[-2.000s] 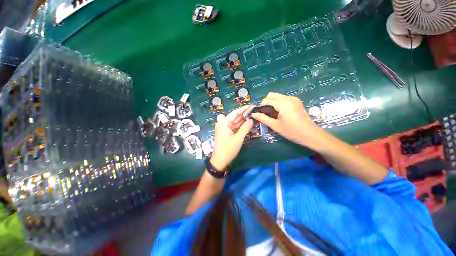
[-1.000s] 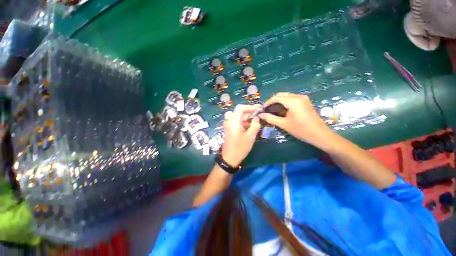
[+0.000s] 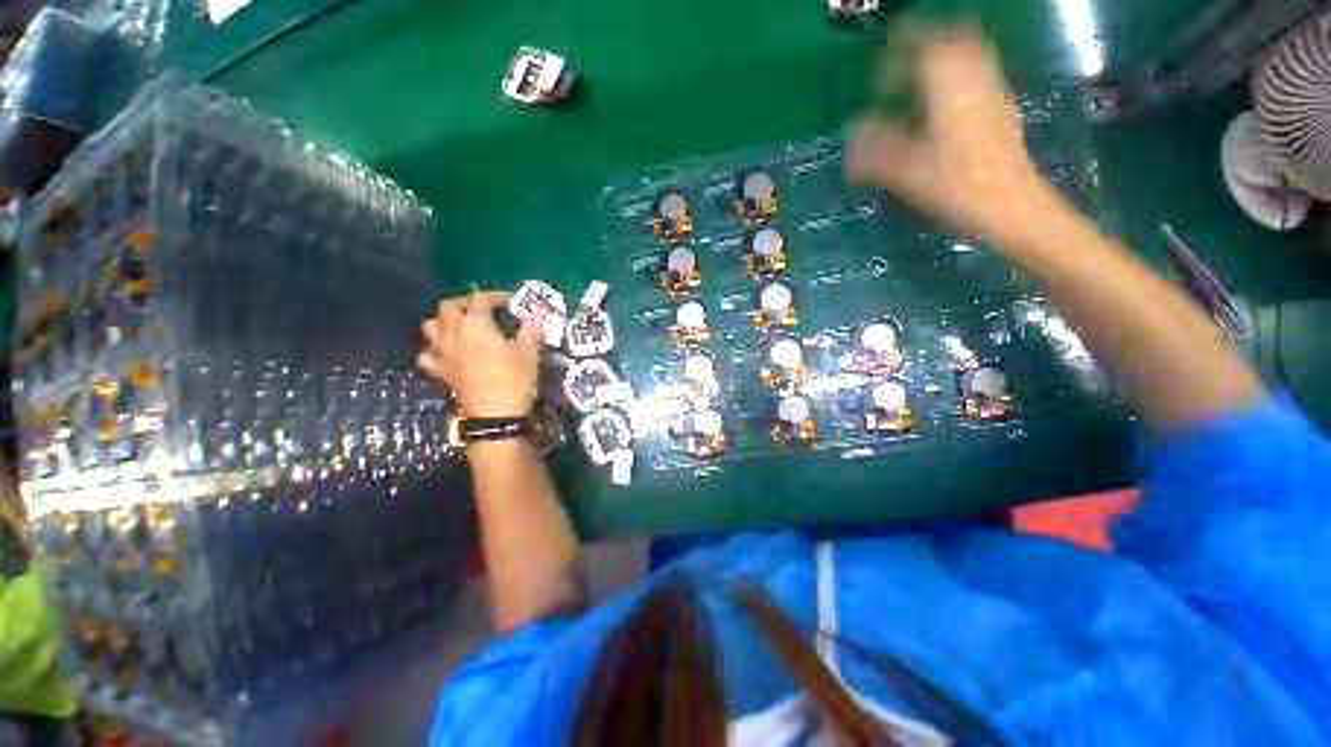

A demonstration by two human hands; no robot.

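Observation:
My left hand [image 3: 489, 355] is at the left pile of silver-white square modules [image 3: 591, 333]. Its thumb and fingers are around a module [image 3: 537, 310] at the pile's edge; whether they grip it is unclear. My right hand [image 3: 942, 146] is raised over the far part of the blister tray [image 3: 861, 241]. It is motion-blurred, with thumb and fingers spread apart, and whether it holds anything small cannot be told. Round-disc subassemblies [image 3: 768, 251] with orange-gold parts sit in rows in the tray's left and near pockets.
Stacked blister trays [image 3: 278, 307] stand at left. A single module [image 3: 537, 76] lies on the green bench farther off, another [image 3: 853, 9] at the top edge. Tweezers [image 3: 1206, 277] and a desk fan [image 3: 1296, 110] are at right. A red bin [image 3: 1077, 518] shows below the bench edge.
My hands were together at the tray over a small dark piece. They have separated: left to the module pile, right up and away over the tray's far side. The dark piece no longer shows clearly.

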